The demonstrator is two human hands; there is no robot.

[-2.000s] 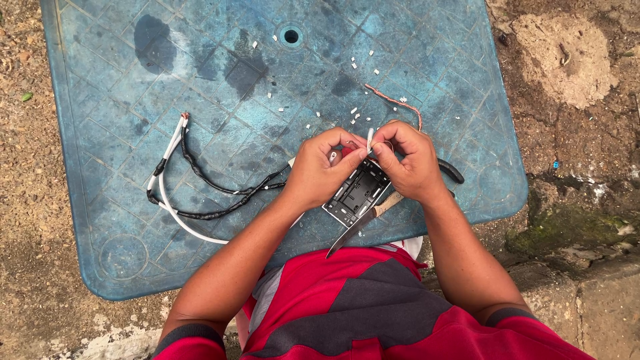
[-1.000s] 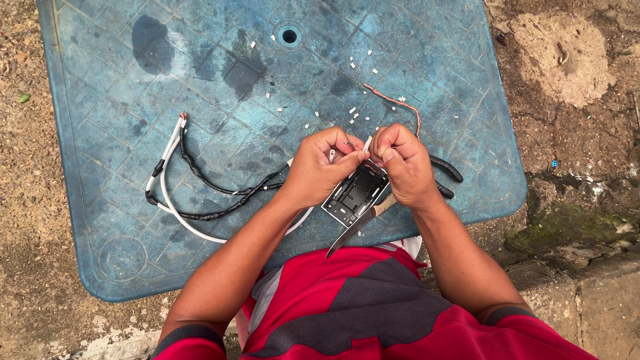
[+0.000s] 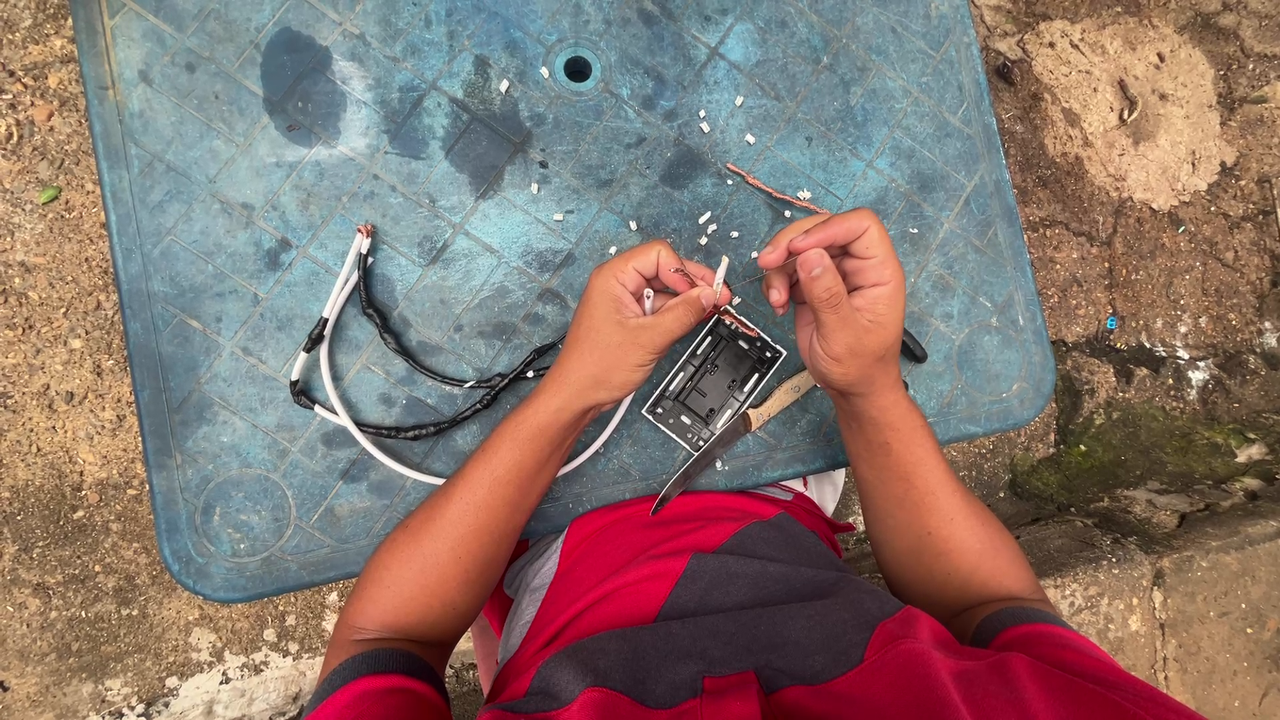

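My left hand [image 3: 640,320] pinches a white insulated wire [image 3: 720,275] between thumb and finger, with bare copper strands beside it. To its right, my right hand [image 3: 845,300] holds a thin strand between thumb and forefinger; the strand stretches between the hands. Below them lies a black plastic electrical box with a white rim [image 3: 712,385]. A knife with a wooden handle [image 3: 785,400] rests against the box's lower right side, its blade pointing to my lap. The white cable [image 3: 345,415], partly wrapped in black tape [image 3: 440,430], loops out to the left with bare copper at its end.
A twisted copper strand bundle [image 3: 775,190] lies beyond my right hand. Small white insulation bits [image 3: 705,218] are scattered over the blue plastic table [image 3: 240,420]. A black tool handle [image 3: 912,347] shows beside my right wrist. The table has a round hole [image 3: 578,69].
My right hand has moved to the right, away from my left hand, and a thin strand now shows between them. My left hand has stayed nearly in place.
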